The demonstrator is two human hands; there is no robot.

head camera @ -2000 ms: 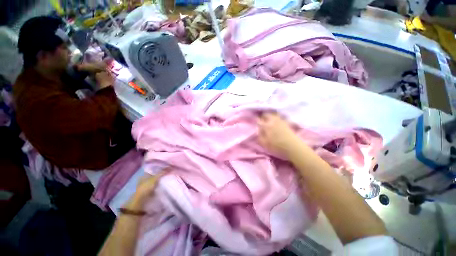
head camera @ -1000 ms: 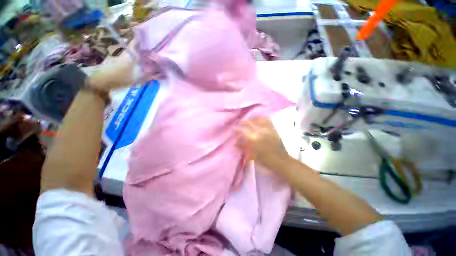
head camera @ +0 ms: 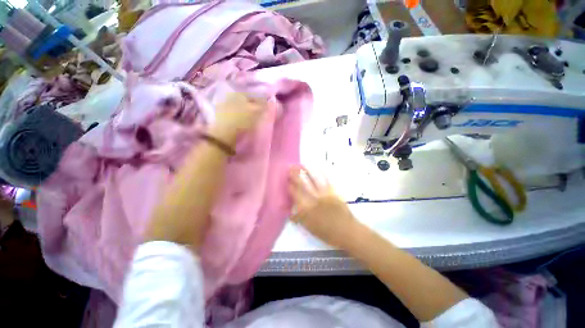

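Observation:
A large pink garment (head camera: 250,192) lies bunched on the white table left of the sewing machine's needle and hangs over the front edge. My left hand (head camera: 238,118) is on its upper part, slightly blurred; its fingertips are hard to make out. My right hand (head camera: 314,202) is at the garment's right edge, fingers on the cloth. The white machine head (head camera: 462,109) with a blue stripe stands to the right. Its presser foot area (head camera: 377,148) is brightly lit, with no cloth under it.
Scissors (head camera: 491,186) with green and yellow handles lie right of the needle. A heap of pink pieces (head camera: 211,38) is behind the garment. A grey round-faced machine part (head camera: 38,146) is at far left. The ruled table edge (head camera: 410,255) runs along the front. Yellow cloth (head camera: 513,16) is behind.
The view has turned toward the machine. The garment, earlier spread and lifted, now lies bunched at left. My left hand has come in from the far left, nearer my right hand.

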